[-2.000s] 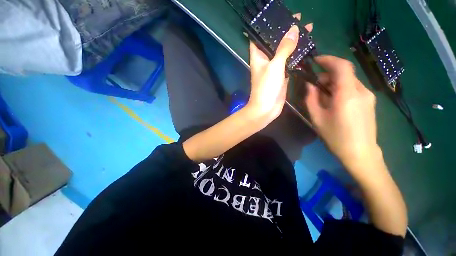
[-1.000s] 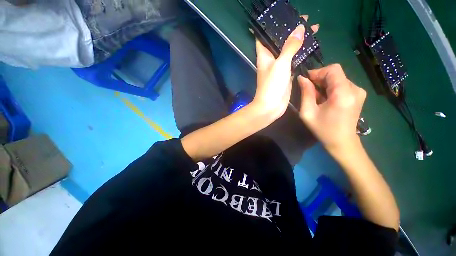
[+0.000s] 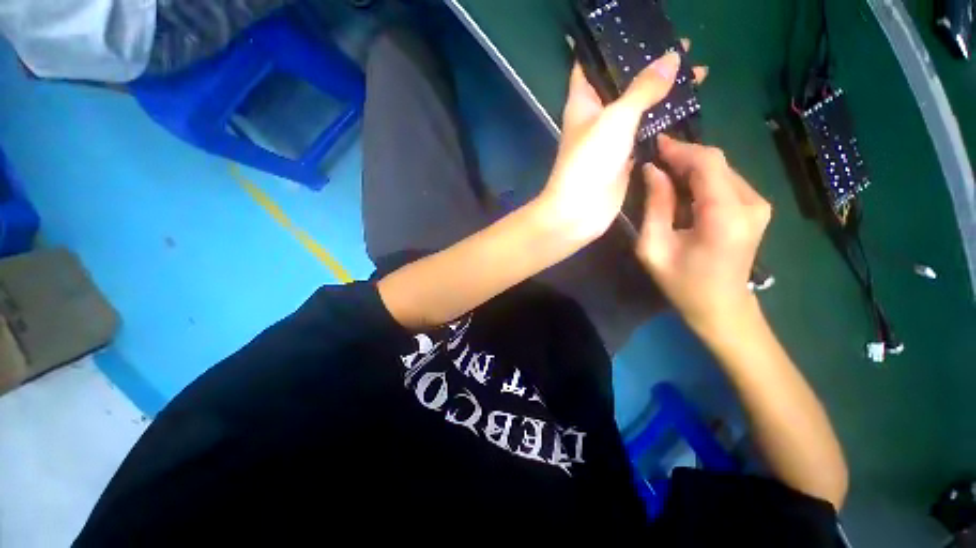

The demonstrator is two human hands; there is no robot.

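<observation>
A black circuit board module (image 3: 640, 48) dotted with small white points is held over the green bench edge, its top cut off by the picture's rim. My left hand (image 3: 605, 145) grips it from below, thumb on its face and fingertips showing past its far side. My right hand (image 3: 701, 219) is at the module's lower end, thumb and fingers pinched at dark wires there; the exact grip is partly hidden. A white plug end (image 3: 761, 283) shows just beyond my right wrist.
A second black module (image 3: 836, 148) lies on the green bench (image 3: 899, 412), its wires ending in white plugs (image 3: 881, 350). A small white piece (image 3: 925, 272) lies nearby. A pale strip (image 3: 942, 96) crosses the far side. Blue stools (image 3: 252, 91), a cardboard box (image 3: 54, 310) and a neighbour's sleeve are left.
Both hands and the held module sit slightly further right in the picture than before. My right hand has gone from blurred motion to fingers close at the module's lower end.
</observation>
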